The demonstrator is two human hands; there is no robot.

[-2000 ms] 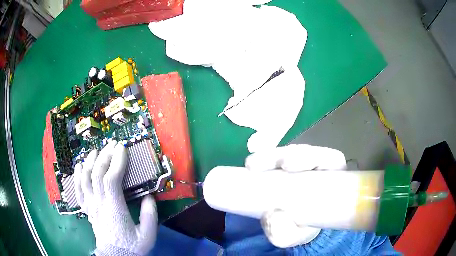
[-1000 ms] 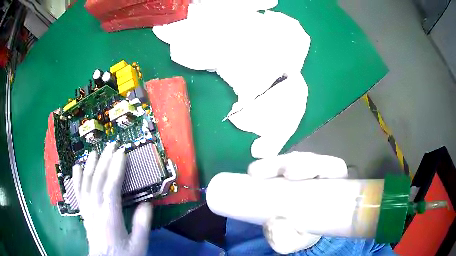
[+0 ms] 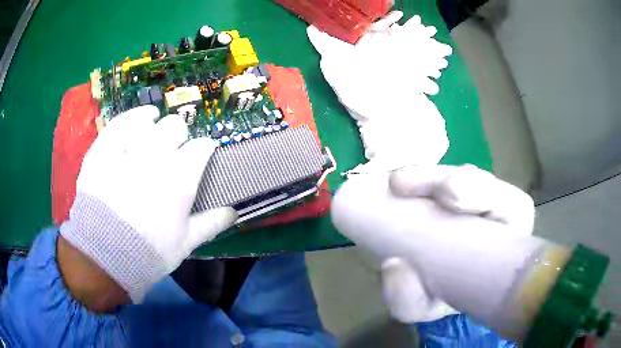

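A dark green circuit board (image 3: 204, 102) lies on a red foam pad (image 3: 73, 143), with its ribbed grey heatsink (image 3: 262, 163) facing me. My left hand (image 3: 146, 177), in a white knit glove, rests over the board's left part and the heatsink, thumb at the near edge. It appears to hold the board. My gloved right hand (image 3: 470, 197) is shut around a fat white glue syringe (image 3: 436, 238) with a green cap at its rear. The syringe front points at the heatsink's right end. A pale bent bracket (image 3: 329, 166) sits there. The needle tip is too blurred to tell.
A white cloth with glove fingers (image 3: 402, 115) lies on the green mat (image 3: 470, 102) right of the board. A thin dark tool is partly visible on it by the syringe. Red foam blocks (image 3: 340, 15) lie at the back. Grey floor shows at the right.
The view has shifted, and the board appears nearer and turned. My left hand lies farther over the board's left side. The syringe is now tilted, its front up-left and its cap down-right.
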